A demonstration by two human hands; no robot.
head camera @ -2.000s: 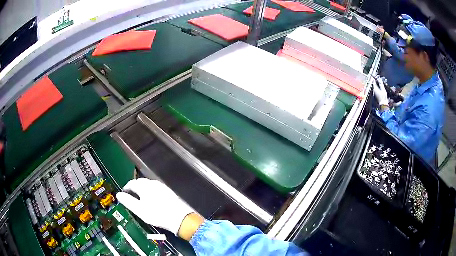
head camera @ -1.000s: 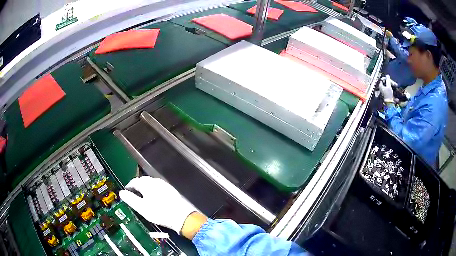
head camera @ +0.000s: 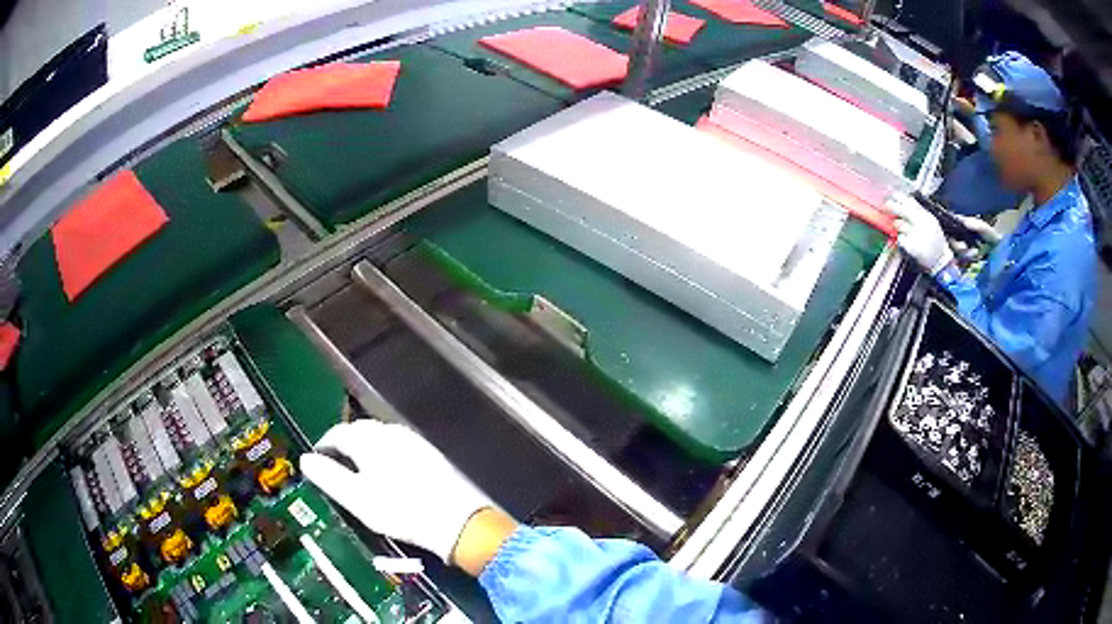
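An open power unit with a green circuit board (head camera: 262, 536) lies at the lower left, cut off by the bottom edge. Yellow-and-black transformers (head camera: 220, 510) stand in a row on it, with pale grey-white bars (head camera: 165, 427) beyond. Two long white strips lie nearer me. My right hand (head camera: 396, 485), in a white glove, rests at the unit's right edge, thumb and forefinger close together at the rim near the transformers. Its fingertips are partly hidden, so I cannot tell whether it grips the edge. My left hand is not in view.
A silver-white metal housing (head camera: 659, 207) sits on a green pallet (head camera: 683, 396) beyond steel rollers (head camera: 512, 396). More housings stand behind. Red-orange foam pads (head camera: 107, 232) lie on pallets at left. Black parts bins (head camera: 957, 408) stand right. A person in blue (head camera: 1037, 268) is beyond them.
The view has shifted slightly, moving the scene a little rightward. My right hand stays at the unit's edge. The other person's gloved hand has moved to the pad beside a farther housing.
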